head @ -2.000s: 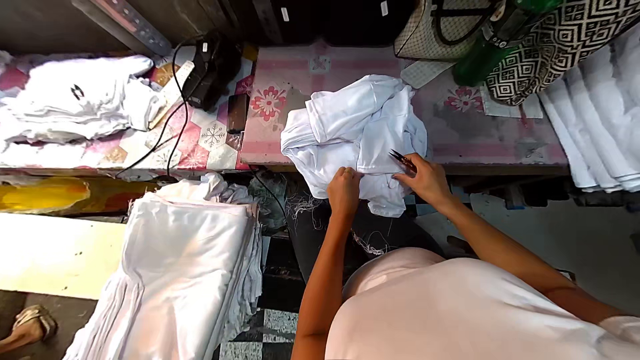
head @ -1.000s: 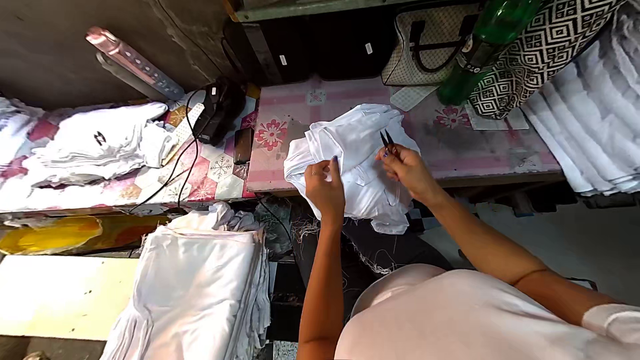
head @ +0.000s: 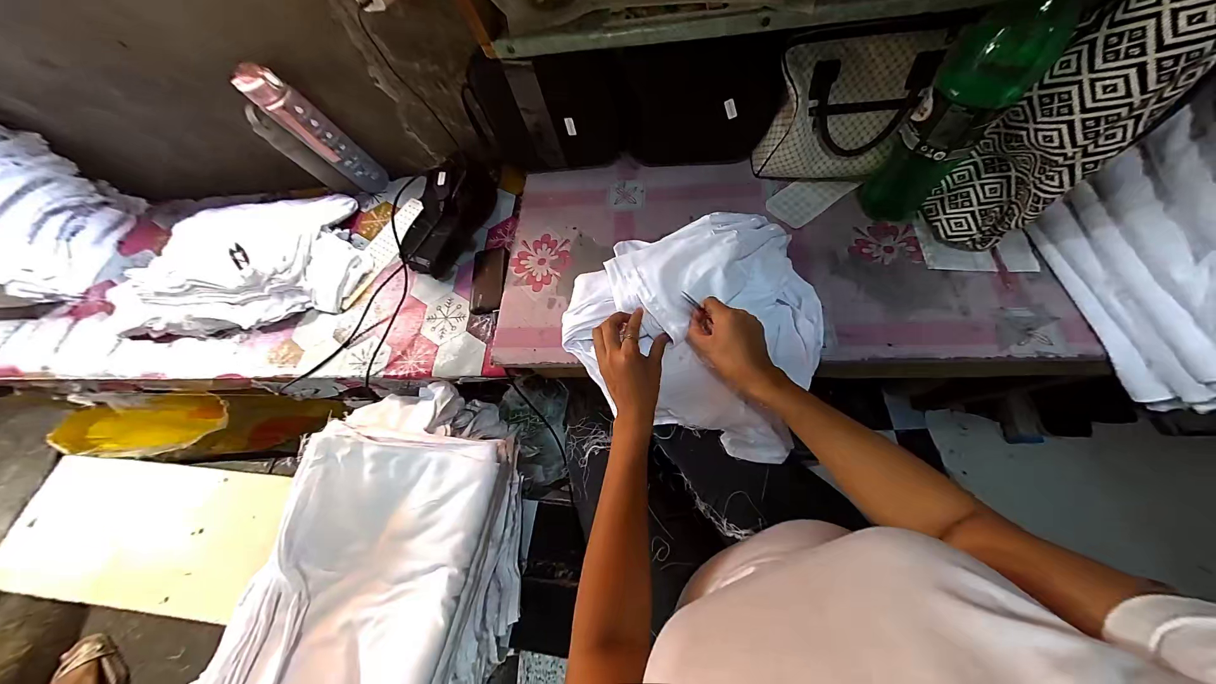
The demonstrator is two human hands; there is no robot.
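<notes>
A crumpled white garment lies on the front edge of the pink flowered table, and part of it hangs over my lap. My left hand grips a fold of the cloth between thumb and fingers. Just right of it, my right hand is closed around small thread snips; only their metal tip shows, against the cloth.
Stacked white cloth stands at lower left. Folded white garments, a black device with cables and a dark phone-like object are left. A green bottle, a handbag, a patterned bag and white cloths are right.
The snips, held up above the cloth one second ago, are now down against it. My left hand has moved from the garment's near edge onto its folds. The view has shifted.
</notes>
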